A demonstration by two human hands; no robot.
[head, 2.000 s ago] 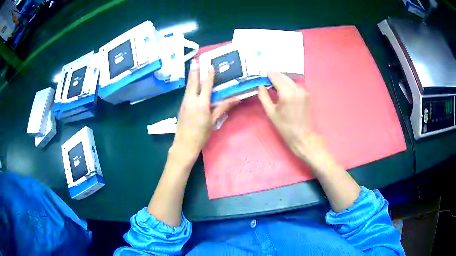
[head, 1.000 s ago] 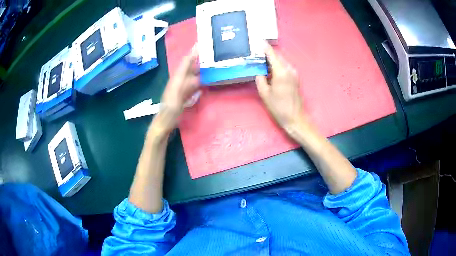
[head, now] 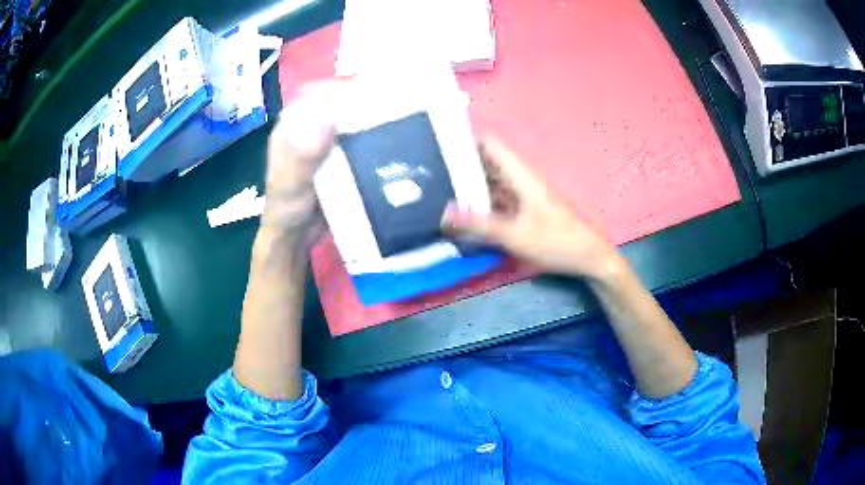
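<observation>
A white retail box (head: 399,186) with a dark rectangular picture and blue lower edge is held between my two hands, tilted, above the near left part of the pink-red mat (head: 616,142). My left hand (head: 302,156), blurred, grips its left upper side. My right hand (head: 531,223) grips its right side, with the thumb on the printed front. Whether an inner box is inside cannot be seen. A plain white box (head: 417,33) lies on the mat behind it, partly hidden.
Stacks of printed blue-and-white sleeves (head: 156,99) stand at the left. Plain white boxes (head: 43,227) and one printed box (head: 118,301) lie further left. A white strip (head: 235,206) is beside my left wrist. A digital scale (head: 801,85) stands at right. A blue sleeve of another person shows lower left.
The printed box has come off the far part of the mat, nearer to me, and is now raised and tilted in both hands. The view has shifted, moving the bench items left.
</observation>
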